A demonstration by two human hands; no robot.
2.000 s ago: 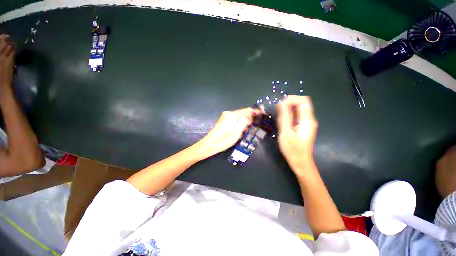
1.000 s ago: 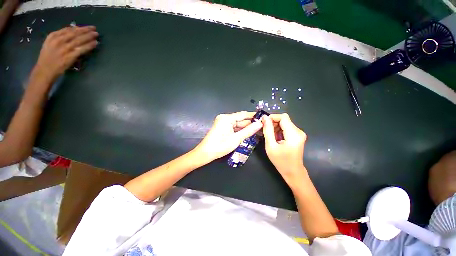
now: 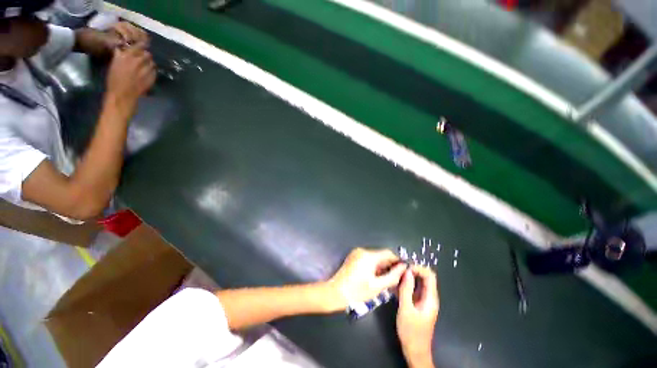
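Note:
A blue and white circuit board (image 3: 369,305) lies on the dark green bench, its upper end hidden under my fingers. My left hand (image 3: 366,280) holds that upper end between thumb and fingers. My right hand (image 3: 419,302) meets it there, thumb and finger pinched together at the board's end; what they pinch is too small to tell. Small white bits (image 3: 430,251) lie on the bench just beyond my fingertips.
Tweezers (image 3: 519,282) and a dark handheld fan (image 3: 562,260) lie at the right by the pale rail (image 3: 403,159). Another board (image 3: 457,145) is on the green conveyor. Another worker's arm (image 3: 108,154) is at the left, above an open cardboard box (image 3: 119,295).
The view has swung up and left, showing more conveyor and the neighbouring worker. My hands remain together at the board's end. The neighbour's hands are now together at the far left.

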